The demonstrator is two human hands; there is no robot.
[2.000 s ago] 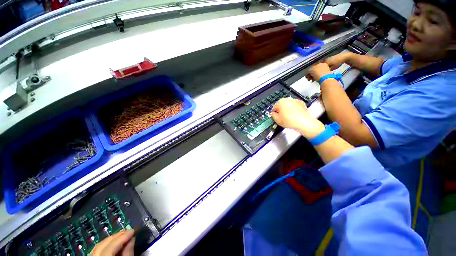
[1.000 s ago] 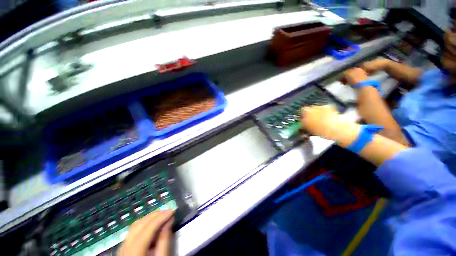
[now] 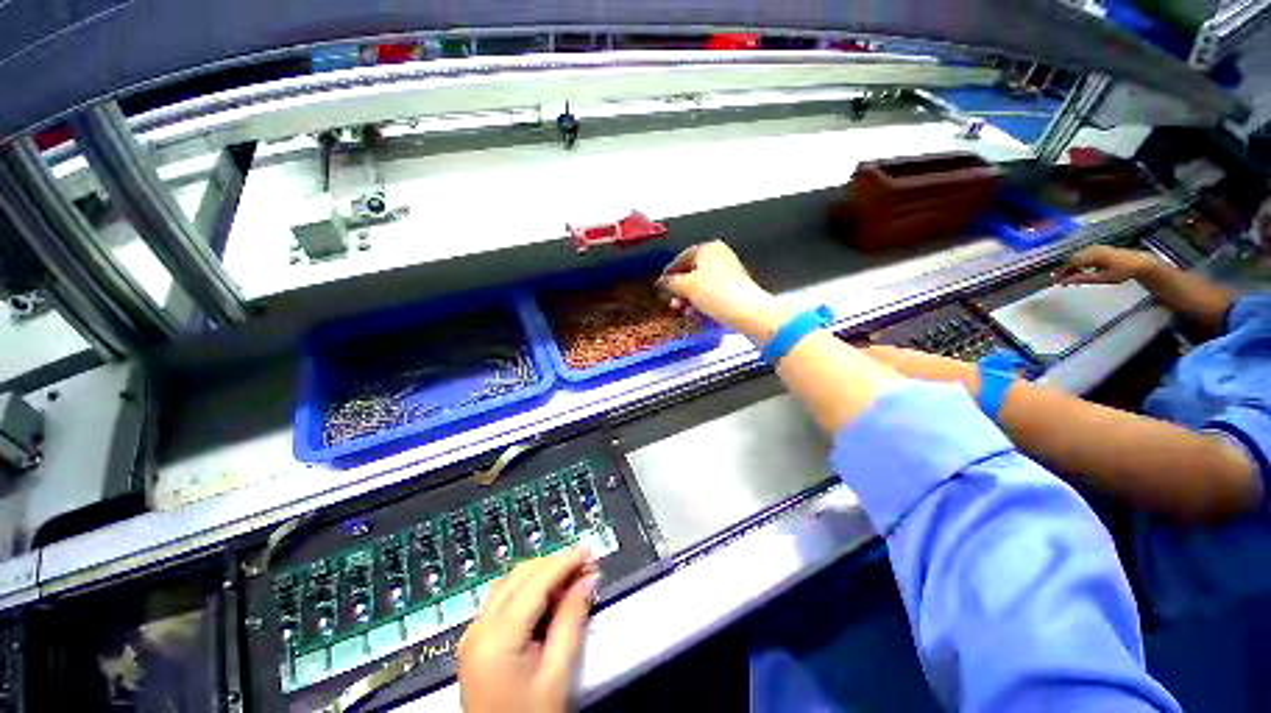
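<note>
A green circuit board panel (image 3: 453, 557) with a row of repeated units sits in a black carrier (image 3: 648, 546) in front of me. My left hand (image 3: 530, 634) is at the panel's right front edge, thumb and fingers close together; what is between them cannot be made out. My right hand (image 3: 714, 290) is over the right end of the blue tray (image 3: 602, 373) of orange-brown components (image 3: 613, 323), fingertips pinched; a small thing at them is too unclear to name. The left blue tray (image 3: 404, 443) holds silvery components (image 3: 365, 415).
A red holder (image 3: 618, 231) lies on the white shelf (image 3: 488, 209). A brown-red bin (image 3: 923, 202) and a small blue tray (image 3: 1031, 227) stand further right. A neighbour's arm (image 3: 1059, 411) reaches to a second board (image 3: 948, 332) behind my right arm. A pale plate (image 3: 732, 467) lies between the carriers.
My right hand has left the right-hand board and moved back and left to the orange-brown components. My left hand stays at the near panel. The view has turned, showing more of the left side.
</note>
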